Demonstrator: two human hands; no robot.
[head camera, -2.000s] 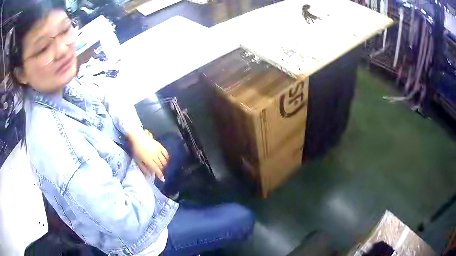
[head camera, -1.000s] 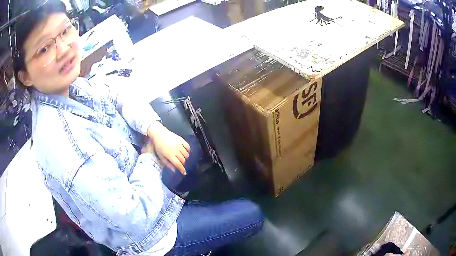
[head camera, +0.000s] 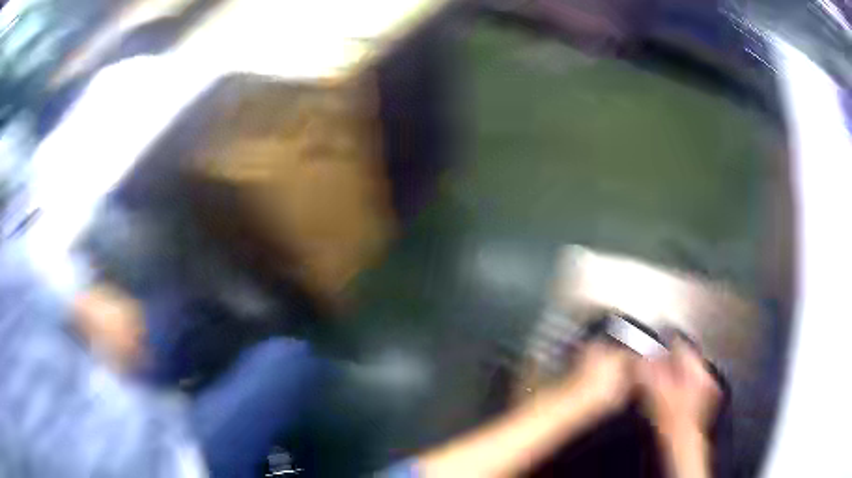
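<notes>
The view is strongly blurred. A small white strip or label (head camera: 636, 335) lies over a black cloth (head camera: 587, 450) at the lower right. My left hand (head camera: 605, 372) and my right hand (head camera: 684, 381) are close together just below the strip, with their fingertips at its lower edge. The strip seems to be held between both hands, but the blur hides the exact finger contact. The black cloth spreads under and around my hands. A low, light carton (head camera: 621, 280) shows behind the cloth.
A brown box (head camera: 322, 201) stands across the green floor (head camera: 617, 149), below a white table (head camera: 280, 37). A person in a blue jacket (head camera: 84, 401) sits at the left, one hand (head camera: 110, 325) near the lap. A long white edge (head camera: 815, 224) runs down the right side.
The view has swung right and down. Both my hands, the white strip and more black cloth now show. The seated person and brown box have shifted left in the picture.
</notes>
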